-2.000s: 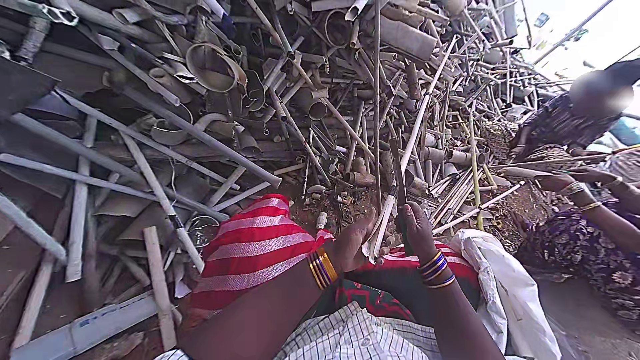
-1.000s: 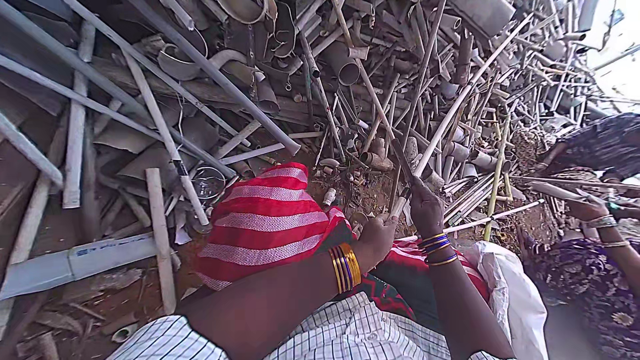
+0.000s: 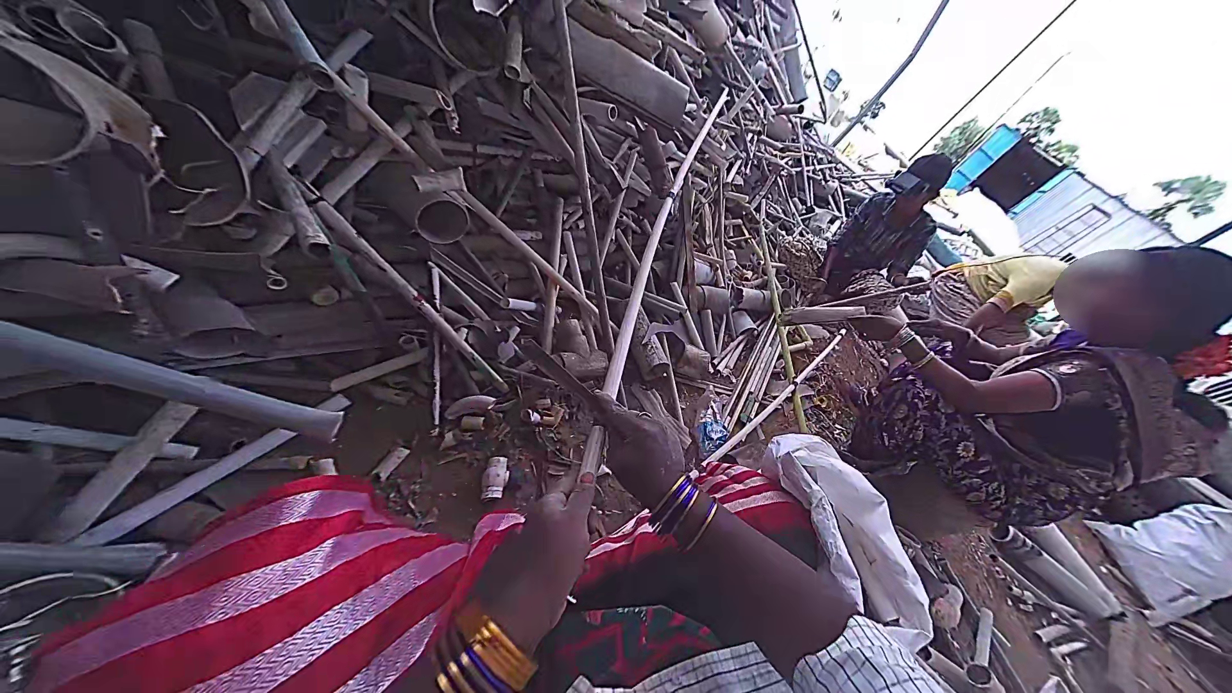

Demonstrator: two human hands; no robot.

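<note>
My left hand [image 3: 544,549], with bangles at its wrist, grips the lower end of a long thin pale plastic pipe [image 3: 654,241] above my lap. The pipe slants up and to the right over the heap. Close beside it, my right hand [image 3: 643,452] is closed around a dark flat blade-like tool [image 3: 553,373], which points up and left across the pipe. Whether the right fingers touch the pipe as well cannot be told. Red and white striped cloth [image 3: 318,587] covers my knees, below both hands.
A large heap of scrap pipes [image 3: 616,72] rises in front. Thick grey pipes [image 3: 173,380] jut in from the left. A white sack [image 3: 847,520] lies by my right knee. At the right a seated co-worker [image 3: 1068,395] holds a pipe piece; other people sit farther back.
The view has swung to the right, showing more of the co-workers. Both hands stay close together at the pipe. The blade-like tool now shows more plainly, slanting across the pipe.
</note>
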